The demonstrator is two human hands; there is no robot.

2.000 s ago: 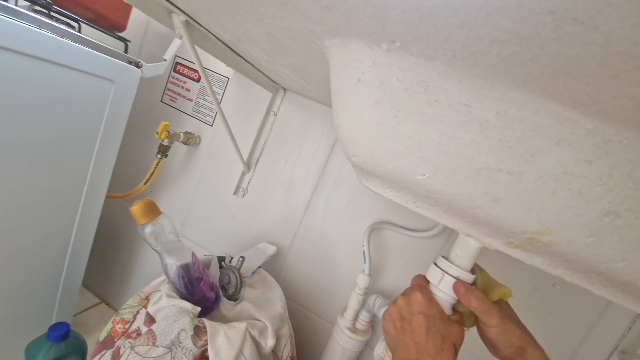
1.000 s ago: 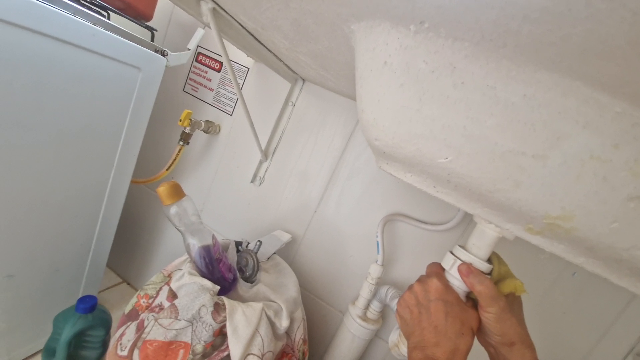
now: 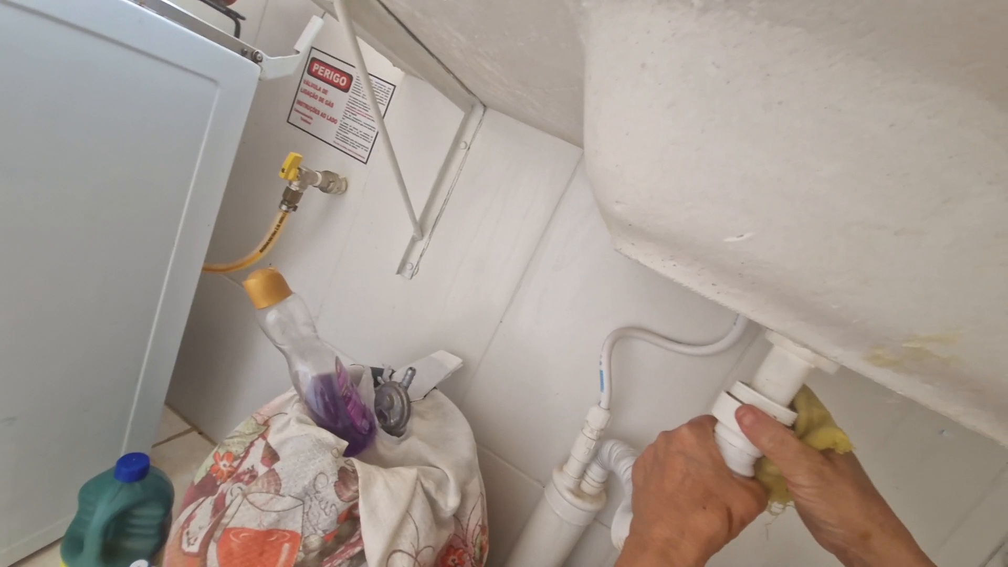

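Under the pale basin, a white plastic drain tailpiece (image 3: 781, 374) comes down into a white slip nut (image 3: 740, 433). My left hand (image 3: 693, 488) wraps the lower side of this nut, its fingertips partly hidden. My right hand (image 3: 827, 480) grips the nut from the right, thumb across its front. A yellow cloth (image 3: 819, 429) lies behind the fitting, against my right hand. A corrugated white hose (image 3: 614, 457) runs beside my left hand, next to a white drain pipe (image 3: 563, 504) that a thin white hose (image 3: 669, 339) enters from above.
The basin's underside (image 3: 756, 197) hangs overhead, near a metal bracket (image 3: 441, 189). A yellow-handled gas valve (image 3: 291, 167) sits on the tiled wall. A cloth-covered object (image 3: 425, 472) carries a bottle of purple liquid (image 3: 339, 402) and a metal gas regulator (image 3: 392, 405). A green jug (image 3: 118, 512) stands lower left.
Both hands stay at the drain fitting, and my right thumb now lies across the front of the nut. The view has shifted somewhat.
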